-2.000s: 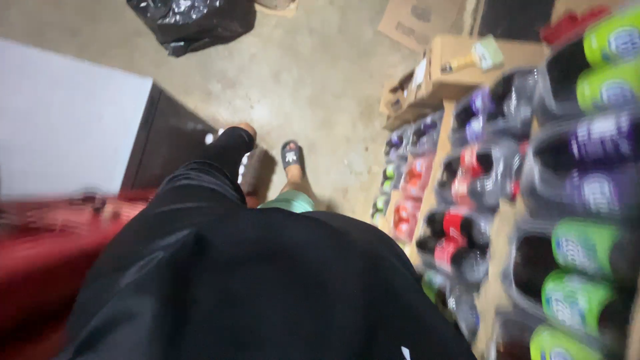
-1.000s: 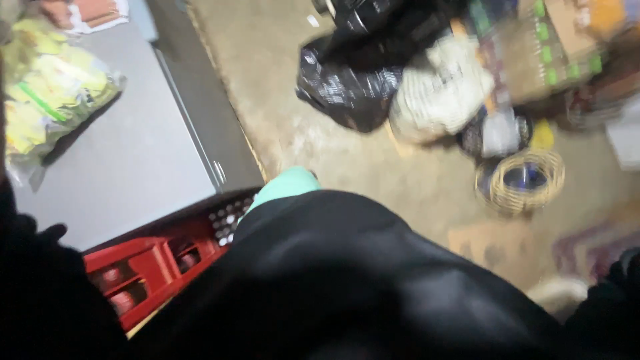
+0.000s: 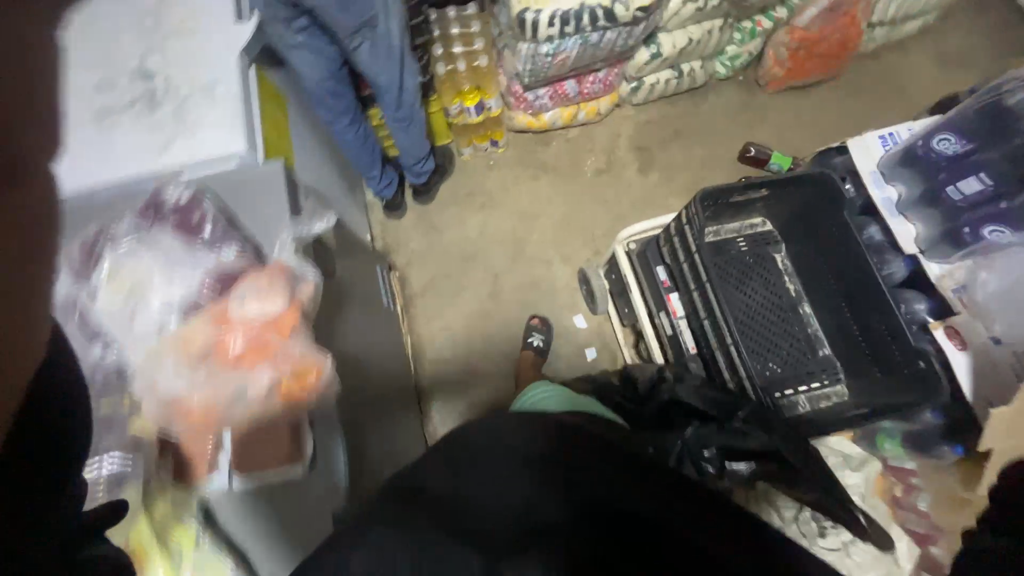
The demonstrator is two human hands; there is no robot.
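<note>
Neither of my hands can be made out. A dark brown blur runs down the left edge, too unclear to name, with black cloth below it. Black clothing (image 3: pixel 512 496) covers my front, and my foot in a black slide sandal (image 3: pixel 537 336) stands on the floor. To my left, blurred clear plastic bags (image 3: pixel 184 280) with orange and purplish contents lie on a grey surface. On my right, stacked black plastic crates (image 3: pixel 856 320) rest on a white-framed trolley (image 3: pixel 628 300), beside a black plastic bag (image 3: pixel 704 432).
A person in blue jeans (image 3: pixel 344 88) stands near the counter (image 3: pixel 152 96). Packs of yellow-liquid bottles (image 3: pixel 468 80) and stacked plastic-wrapped packs (image 3: pixel 560 80) line the back. Shrink-wrapped dark bottles (image 3: pixel 960 168) are at right, near a lone brown bottle (image 3: pixel 766 158) on the floor.
The view has turned strongly. The black crates, the trolley and the person in jeans now show; the red crate seen at lower left a second ago is out of view.
</note>
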